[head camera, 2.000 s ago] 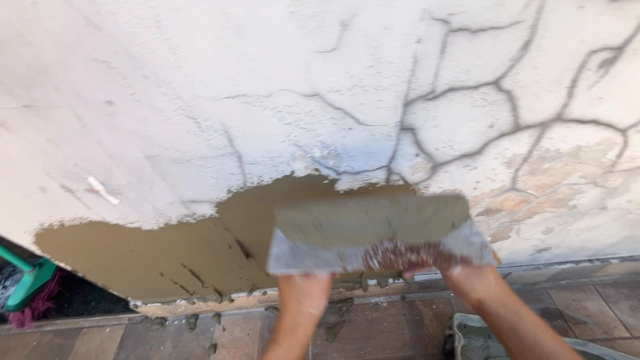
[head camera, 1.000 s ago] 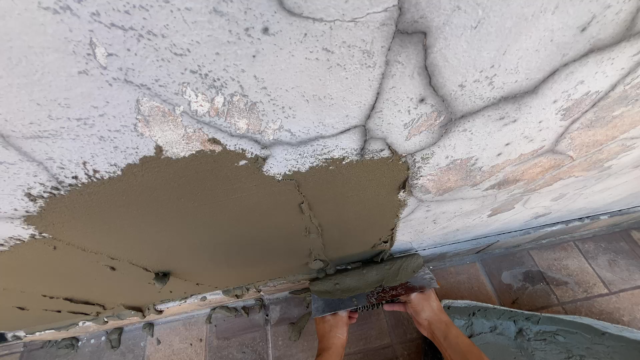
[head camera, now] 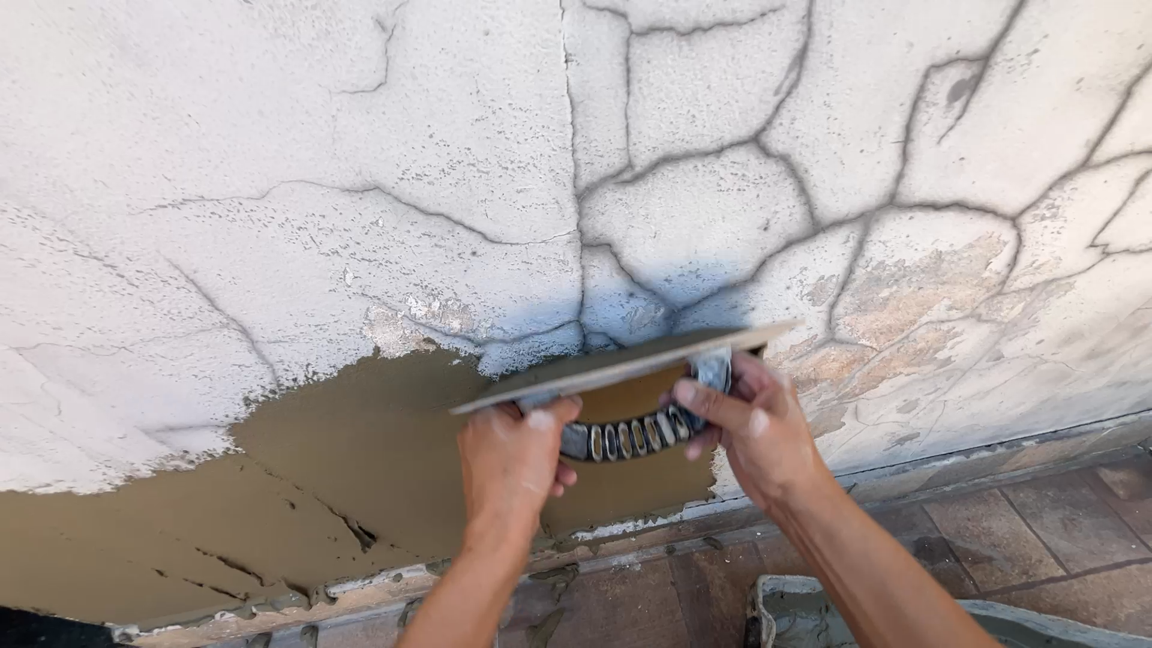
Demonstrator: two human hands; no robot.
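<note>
Both hands grip a wide plastering trowel (head camera: pixel 630 364) with a ribbed black handle, its long edge tilted up to the right and its blade held at the wall. My left hand (head camera: pixel 517 450) holds it near the left end of the handle. My right hand (head camera: pixel 751 423) has the right end, by the grey bracket. Wet olive-grey plaster (head camera: pixel 378 450) coats the lower wall behind and left of the trowel. Above it the white wall (head camera: pixel 432 135) is cracked. The blade's face toward the wall is mostly hidden.
A tub (head camera: pixel 801 612) of grey mix stands on the brown floor tiles (head camera: pixel 999 540) at the lower right. Plaster drops lie along the skirting ledge (head camera: pixel 387 585). Bare, flaking patches (head camera: pixel 918 315) mark the wall at right. A dark object (head camera: pixel 54 630) shows at the bottom left corner.
Both hands and the trowel have moved up from the foot of the wall, where they were one second ago, to the plaster's upper edge. The view has shifted.
</note>
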